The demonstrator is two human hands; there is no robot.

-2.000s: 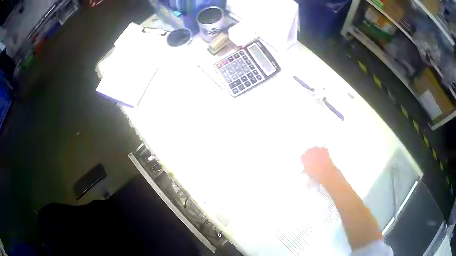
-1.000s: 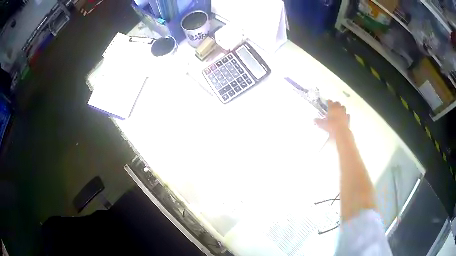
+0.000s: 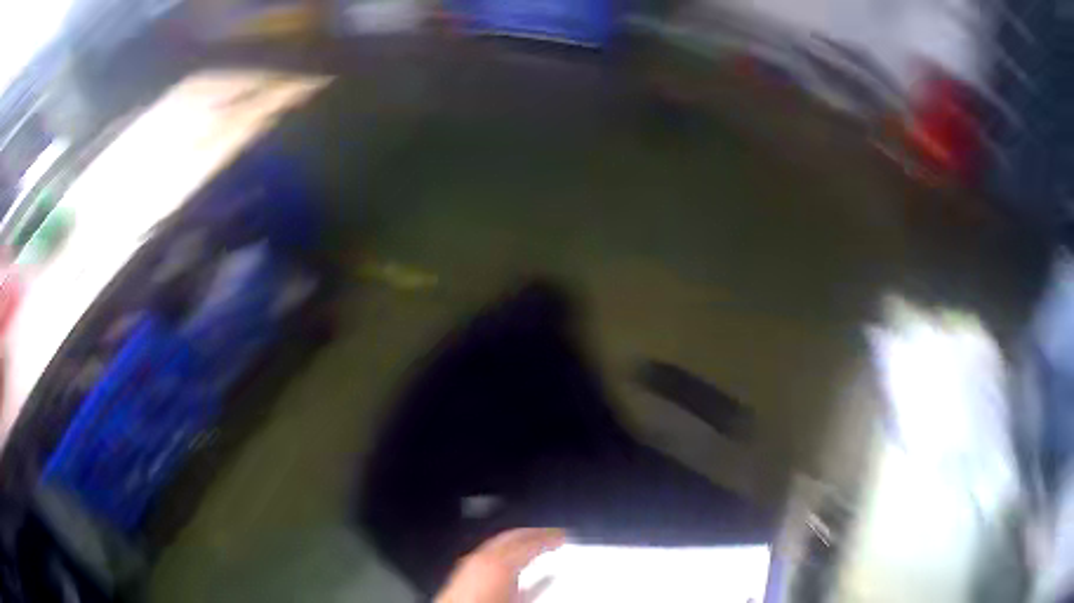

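Note:
The view is strongly blurred. A bright white sheet or pad (image 3: 660, 574) with a bluish right edge is at the bottom centre, cut off by the frame. One hand, which looks like my left hand (image 3: 501, 570), grips its left edge, fingers partly hidden. My right hand is not in view. A dark, soft-looking shape, perhaps my clothing, fills the area above the sheet.
A bright white desk (image 3: 942, 471) stands at the right. A pale table (image 3: 130, 177) runs along the upper left, with blue baskets (image 3: 136, 412) below it. Green floor (image 3: 554, 177) lies ahead. A red thing (image 3: 946, 127) is at the upper right.
The view has swung away from the desk with the calculator. My right hand, at the purple-handled tool a second ago, has left the picture. A hand holding a white sheet or pad has appeared.

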